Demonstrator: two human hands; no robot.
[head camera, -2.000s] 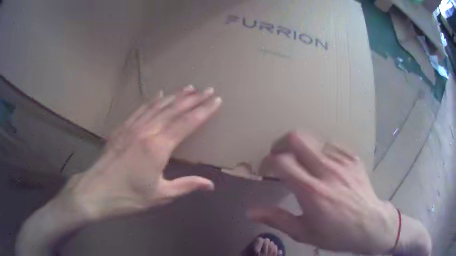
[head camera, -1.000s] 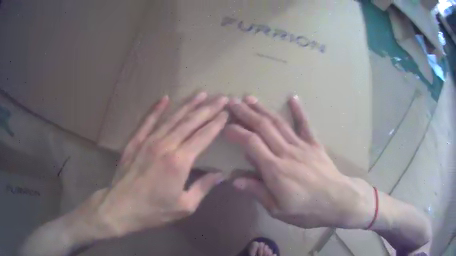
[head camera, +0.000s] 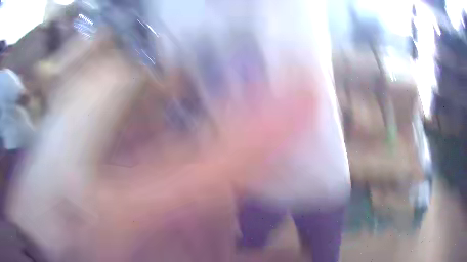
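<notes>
The view is strongly motion-blurred. A pink, skin-toned, arm-like streak (head camera: 220, 158) runs from the lower left to the middle. It may be my left arm and hand, but its fingers and any hold cannot be made out. My right hand cannot be seen. A pale, tan-edged shape (head camera: 71, 117) stands tall at the left, too blurred to name surely. The FURRION carton's print and front edge do not show.
A person in a white top (head camera: 307, 158) and purple trousers stands close in front. Another person in a pale top (head camera: 13, 107) is at the far left. Blurred brown stacks (head camera: 384, 169), perhaps cartons, are at the right, with bright light above.
The view has swung up from the carton to the room and people. Both hands were spread flat on the carton; now only a blurred arm-like streak shows.
</notes>
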